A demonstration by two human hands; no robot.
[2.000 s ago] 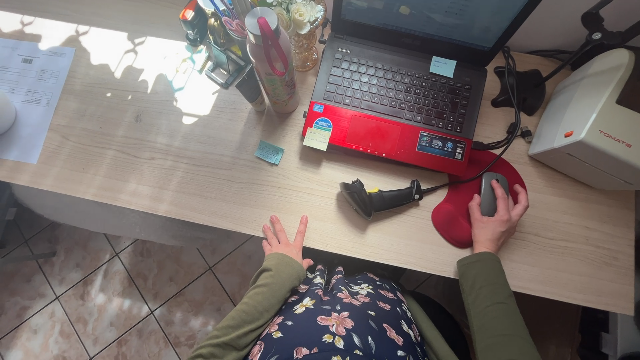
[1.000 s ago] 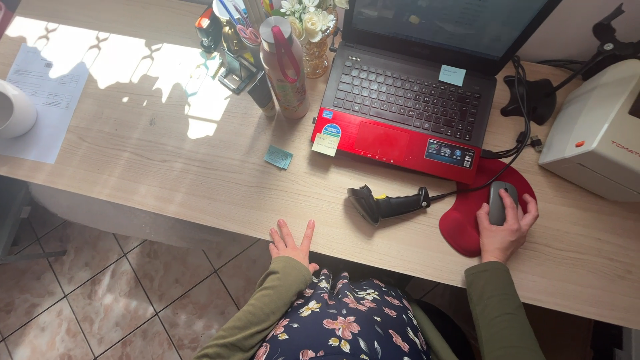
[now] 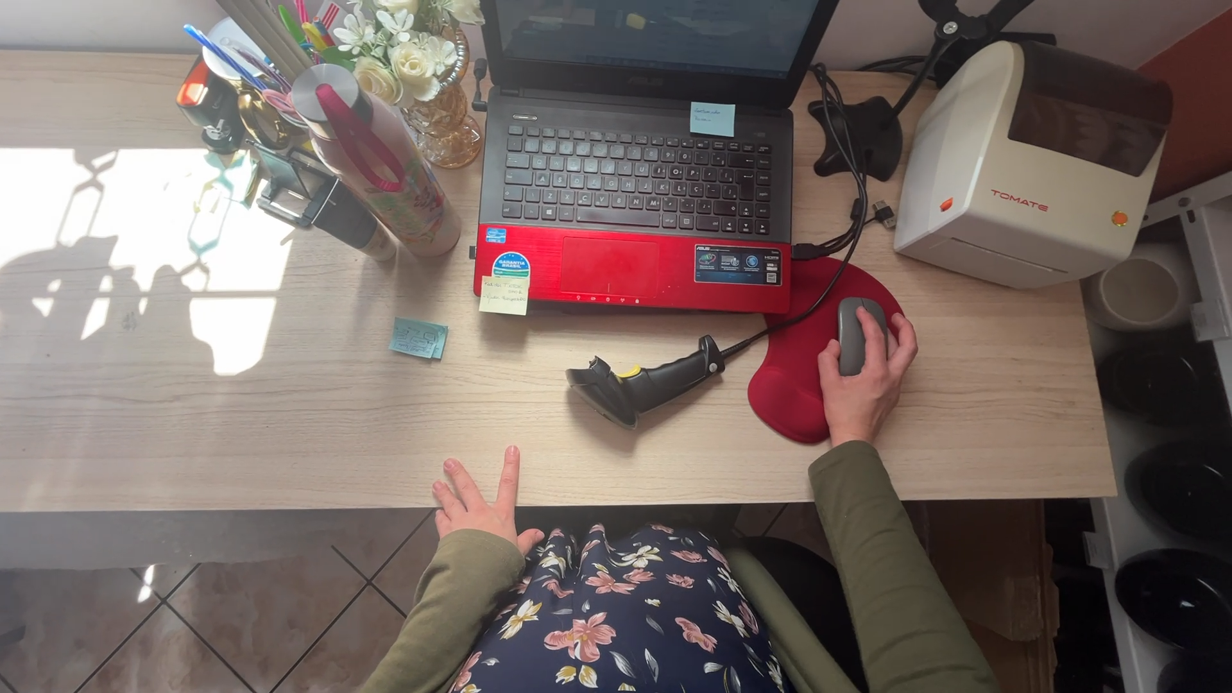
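Note:
My right hand (image 3: 863, 380) rests over a grey computer mouse (image 3: 853, 337) on a red mouse pad (image 3: 791, 385), fingers curved over its top and right side. With fingers spread, my left hand (image 3: 483, 500) lies at the front edge of the wooden desk (image 3: 289, 433), holding nothing. Between the hands, farther in, a black barcode scanner (image 3: 664, 380) with a yellow trigger lies on its side, its cable running up beside the laptop. Behind it stands an open red and black ASUS laptop (image 3: 616, 265) with sticky notes on it.
A white Tomate label printer (image 3: 1030, 183) stands at the back right, near a black stand base (image 3: 857, 135). Left of the laptop are a bottle (image 3: 385, 173), a glass vase (image 3: 448, 125) of white flowers and a pen holder. Blue sticky notes (image 3: 418, 339) lie on the desk. Dark dishes (image 3: 1174, 597) fill shelves at right.
The view has shifted to the right; the paper and white round object at the far left have left it. My right hand stays on the mouse and my left hand stays at the desk edge.

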